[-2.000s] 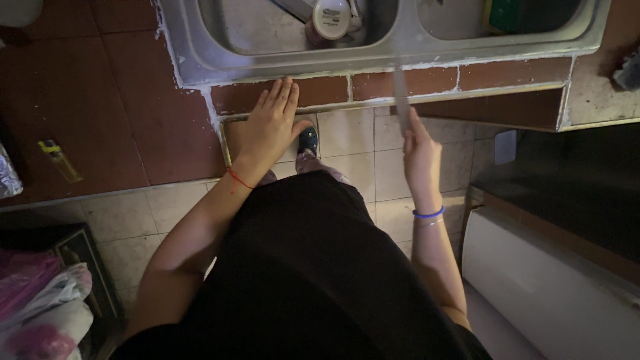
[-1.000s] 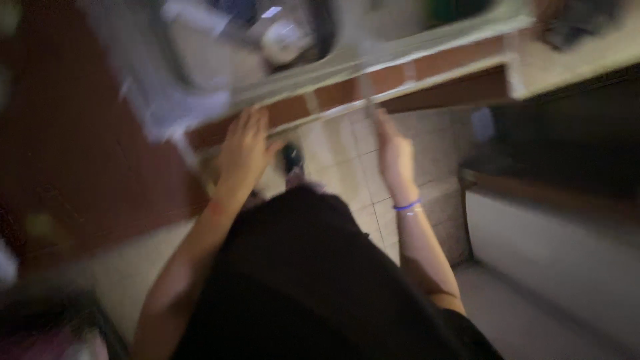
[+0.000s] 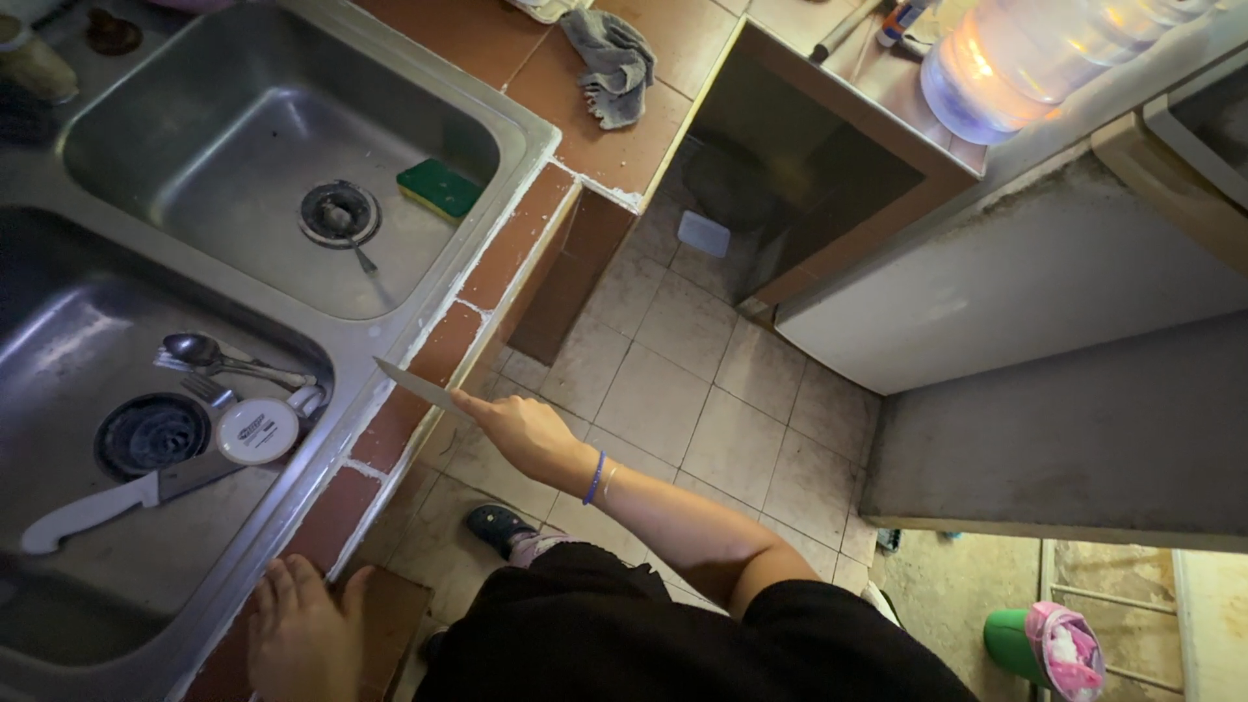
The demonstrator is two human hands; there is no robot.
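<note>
My right hand (image 3: 522,434) is closed on a knife, its blade (image 3: 414,382) pointing over the tiled front edge of the double sink; the handle is hidden in the fist. Lower left, my left hand (image 3: 304,624) rests flat on the red-brown tiles (image 3: 336,522) and holds nothing. In the near basin lie a white-handled knife (image 3: 93,512), an upturned white mug (image 3: 257,431), a spoon (image 3: 192,347) and forks. The other basin holds a green and yellow sponge (image 3: 439,189) and a small utensil (image 3: 363,255) by the drain (image 3: 338,214).
A grey cloth (image 3: 614,68) lies on the tiled counter beyond the sink. A large clear plastic bottle (image 3: 1014,68) stands at the upper right. White panels (image 3: 975,283) bound the tiled floor (image 3: 663,390) on the right. A green bin (image 3: 1016,643) is at the lower right.
The view has swung far to the right, bringing both basins, the cloth and the bottle into sight. My right hand still holds the knife, and my left hand still rests at the sink's edge.
</note>
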